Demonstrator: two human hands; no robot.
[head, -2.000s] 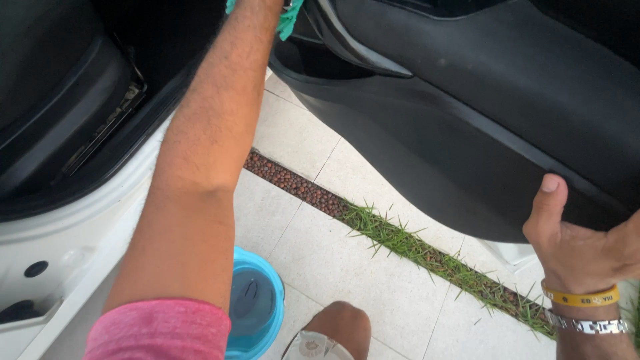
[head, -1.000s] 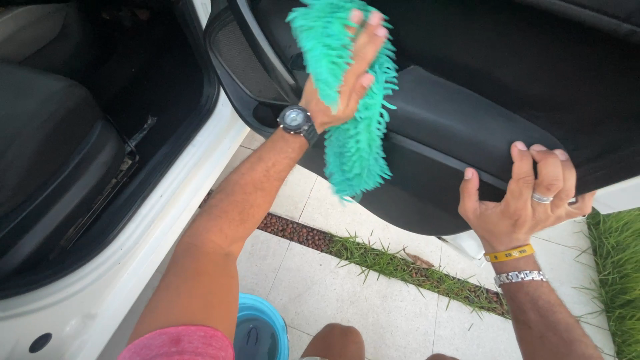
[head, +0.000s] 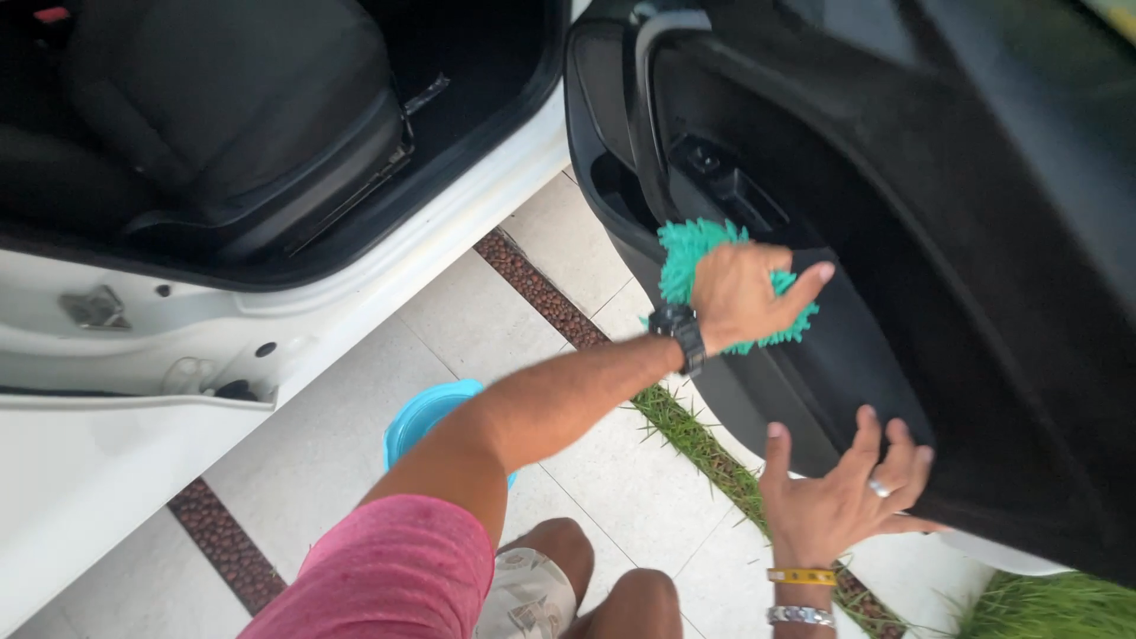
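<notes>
My left hand, with a dark watch at the wrist, holds a bunched turquoise chenille microfiber cloth against the black inner panel of an open car door. The cloth lies near the armrest, just below the window switches. Part of it is hidden under my palm. At the lower rear edge of the door, my right hand rests with spread fingertips on the panel; it wears a ring, a yellow wristband and a metal bracelet.
A white door sill and a dark car seat are at the left. A blue basin stands on pale tiles, partly behind my left arm. Strips of brown pebbles and grass cross the floor. My knees show at the bottom.
My left hand and the turquoise cloth have come down along the door panel toward my right hand since a second ago. The cloth now looks more bunched. My right hand stays at the door's edge.
</notes>
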